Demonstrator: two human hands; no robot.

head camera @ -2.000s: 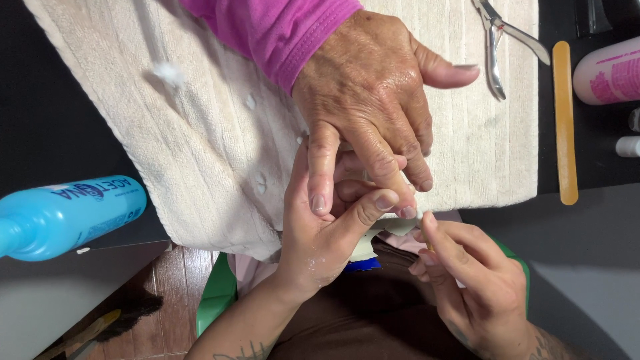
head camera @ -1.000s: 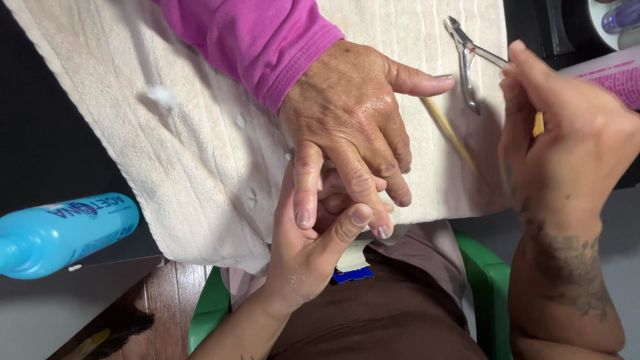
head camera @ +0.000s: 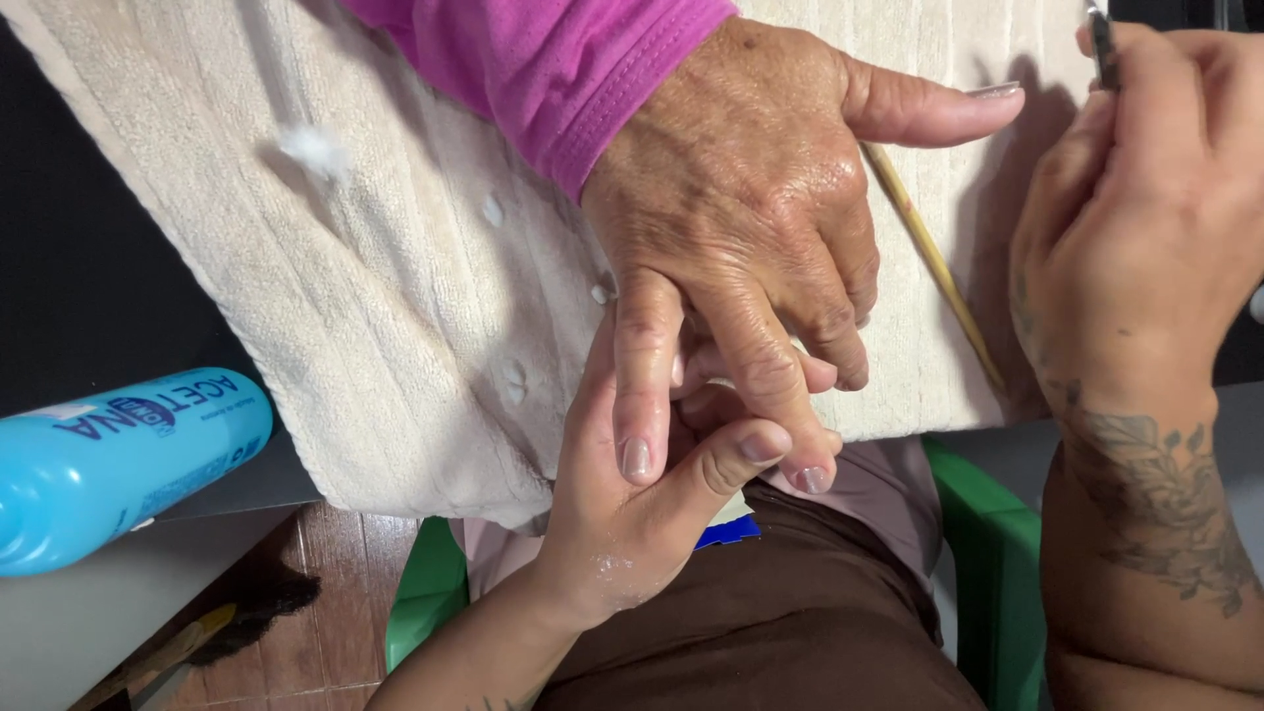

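Note:
My left hand [head camera: 632, 513] holds the fingers of another person's hand [head camera: 741, 197] from below, its thumb beside one finger. That hand lies palm down, its thumb pointing right, below a magenta sleeve [head camera: 602, 79]. On the right, my right hand [head camera: 1145, 188] is closed around a metal tool [head camera: 1103, 49], probably the cuticle nippers; only a small part shows between the fingers. A thin wooden stick [head camera: 933, 257] lies on the cream towel [head camera: 415, 326], between the other person's hand and my right hand.
A blue acetone bottle [head camera: 128, 464] lies at the left edge. Cotton tufts, one larger [head camera: 314, 150], rest on the towel. Below are green chair arms [head camera: 997, 563], my brown-clothed lap [head camera: 750, 622] and a brush [head camera: 197, 632] over the tiled floor.
My right hand has left the held fingertip and moved right and up to the metal tool, which lay on the towel earlier. The wooden stick now lies on the towel. My left hand keeps its hold.

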